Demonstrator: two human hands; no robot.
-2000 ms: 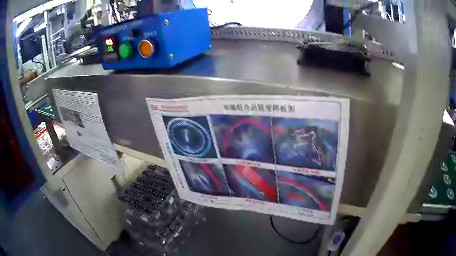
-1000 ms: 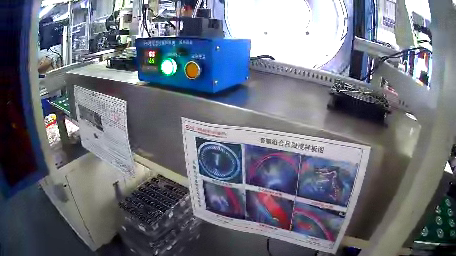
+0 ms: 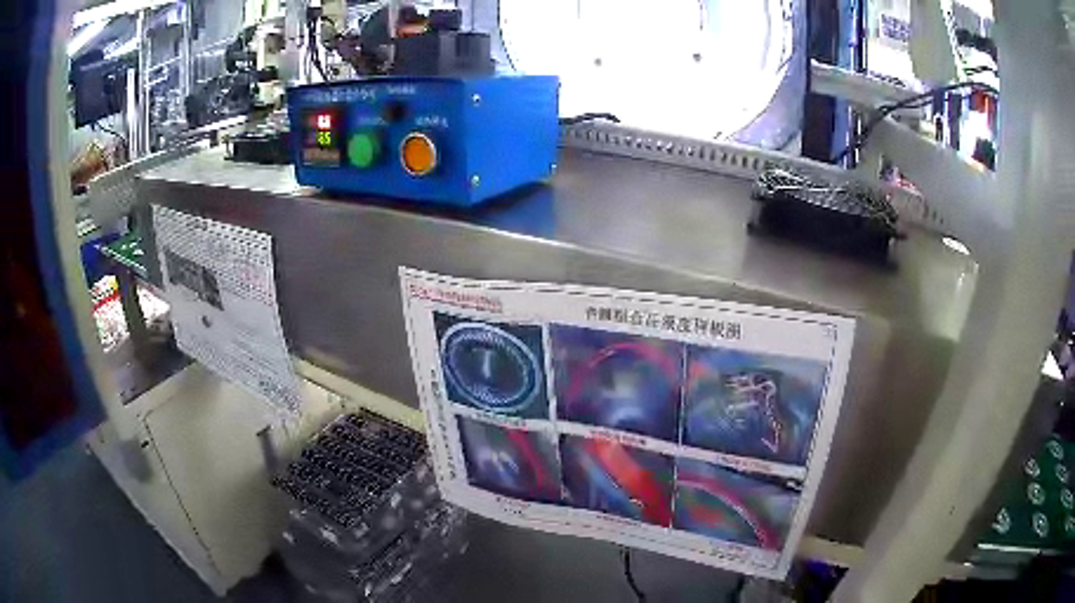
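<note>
Neither of my hands is in view. A blue controller box (image 3: 501, 139) stands on the steel bench top (image 3: 637, 200), with red and green digits, a green button and an orange button on its front. A flat black parts tray (image 3: 825, 224) lies on the bench top at the right. A white limit sample chart (image 3: 613, 536) with six close-up photos is taped to the steel front. A smaller printed notice (image 3: 230, 312) hangs to its left.
Stacked clear trays with dark parts (image 3: 360, 471) stand low at left, beside a cream cabinet (image 3: 206, 471). A bright white disc (image 3: 654, 71) is behind the bench. A cream post (image 3: 1014, 236) rises at right, with a green surface bearing pale rings (image 3: 1035, 495) beyond it.
The camera view has tilted up from the first frame, then shifted slightly, so the box and chart sit lower in view. The green button glowed brightly one second ago and is dimmer now.
</note>
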